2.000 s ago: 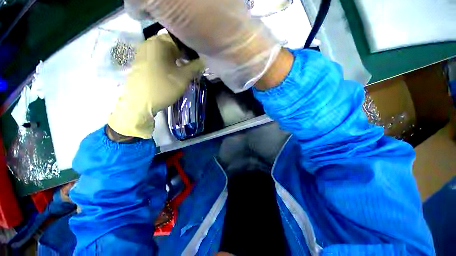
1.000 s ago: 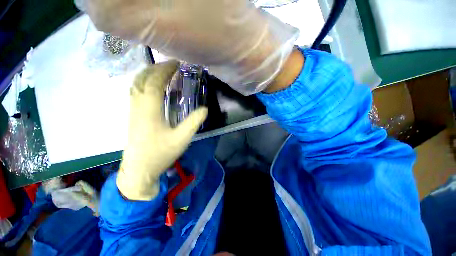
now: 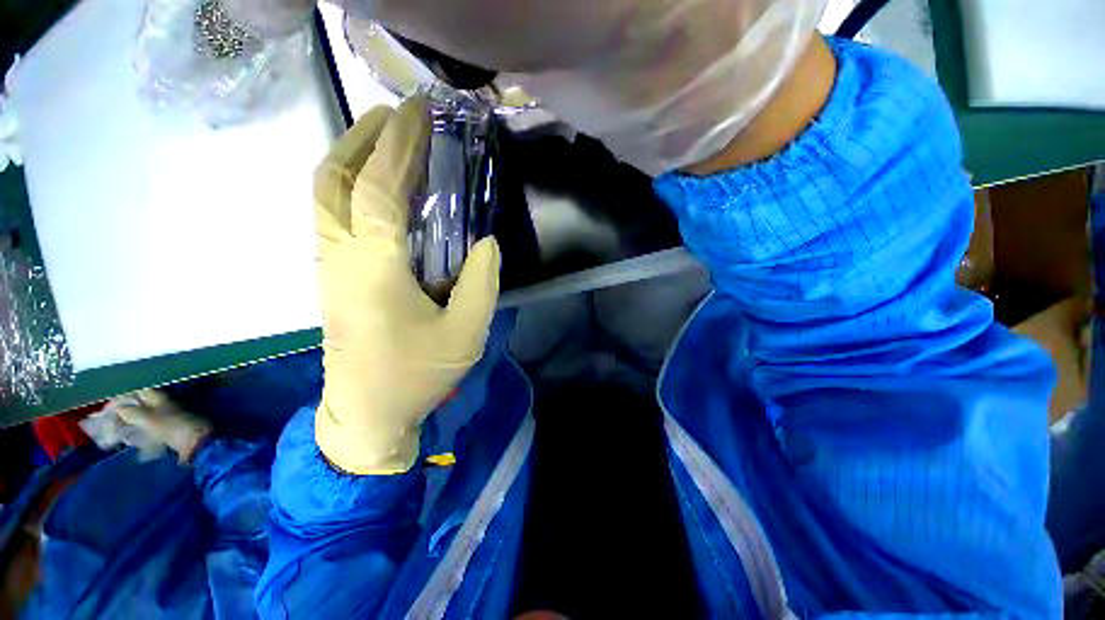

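A shiny oval housing (image 3: 453, 200) lies near the bench's front edge. My left hand (image 3: 394, 273), in a cream-yellow glove, grips it along its left side, with the thumb at its near end. My right hand (image 3: 630, 55), in a thin translucent glove, reaches across above the housing's far end and is cut off by the top edge of the picture. Part of a black tool (image 3: 448, 63) shows just under my right hand; the fingers are not clearly seen. A black cord (image 3: 858, 17) shows right of the wrist. Small silvery screws (image 3: 221, 29) lie heaped on clear plastic at upper left.
A white sheet (image 3: 170, 230) covers the left of the green bench (image 3: 218, 360). Another white sheet (image 3: 1042, 55) is at upper right. A grey tray rim (image 3: 594, 276) runs along the front. Crinkled clear plastic (image 3: 30, 333) is far left. Another person's gloved hand (image 3: 152, 424) shows below it. A brown box (image 3: 1036, 230) stands right.
The view has shifted, so the bench sits higher and further left. My left hand has moved from above the housing's far end to its left side. My right arm still reaches over the fixture.
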